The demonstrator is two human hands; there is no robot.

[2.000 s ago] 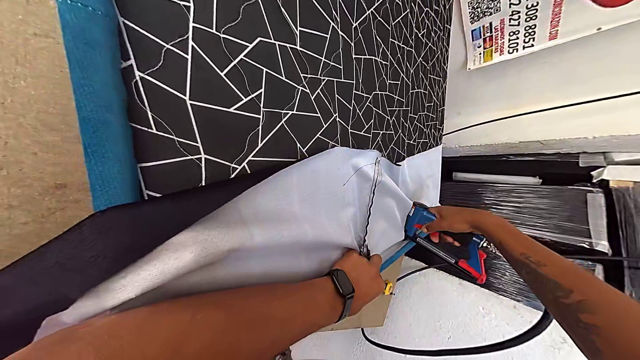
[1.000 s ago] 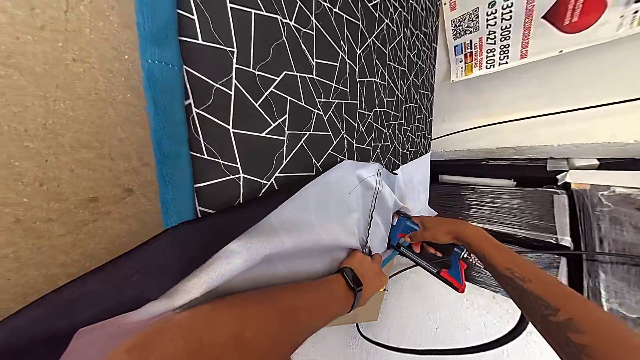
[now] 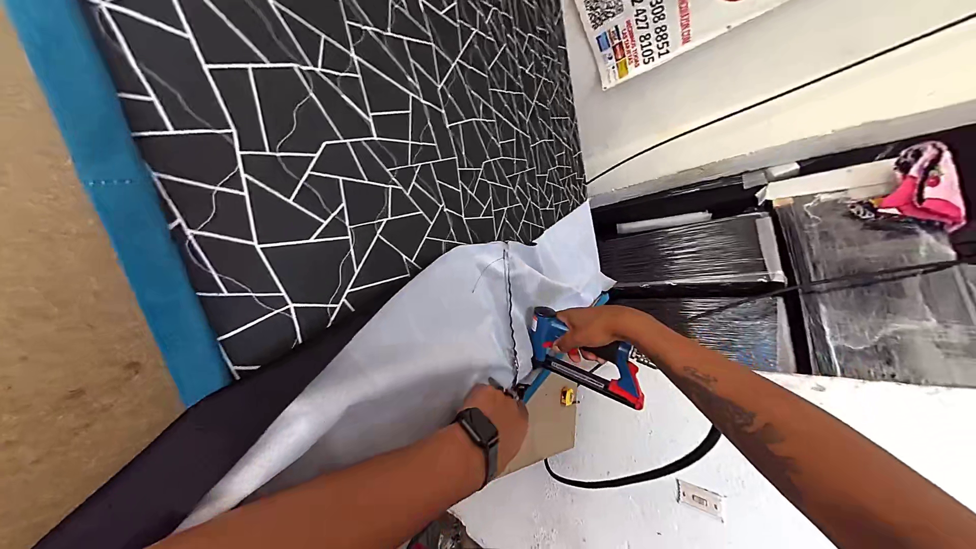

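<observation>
My right hand [image 3: 591,332] is closed around a blue, red and black pneumatic staple gun [image 3: 587,358], its nose by a blue fabric strip at the edge of the work. My left hand [image 3: 499,415], with a dark watch on the wrist, grips the edge of white fabric [image 3: 427,320] just below the staple gun. A dark stitched seam runs down this white fabric between a loose thread and my left fingers. Beyond it spreads black fabric with white geometric lines [image 3: 343,152], bordered at the left by a blue fabric band [image 3: 130,213]. My left fingertips are partly hidden.
A tan board [image 3: 549,427] with a small yellow object [image 3: 567,396] lies under the work. A black hose [image 3: 648,476] curves near the white wall, which bears a switch plate [image 3: 700,499]. Plastic-wrapped items [image 3: 701,259] stand at the right, below a printed banner [image 3: 648,38].
My right hand keeps hold of the staple gun and my left hand stays at the fabric edge. The view has shifted.
</observation>
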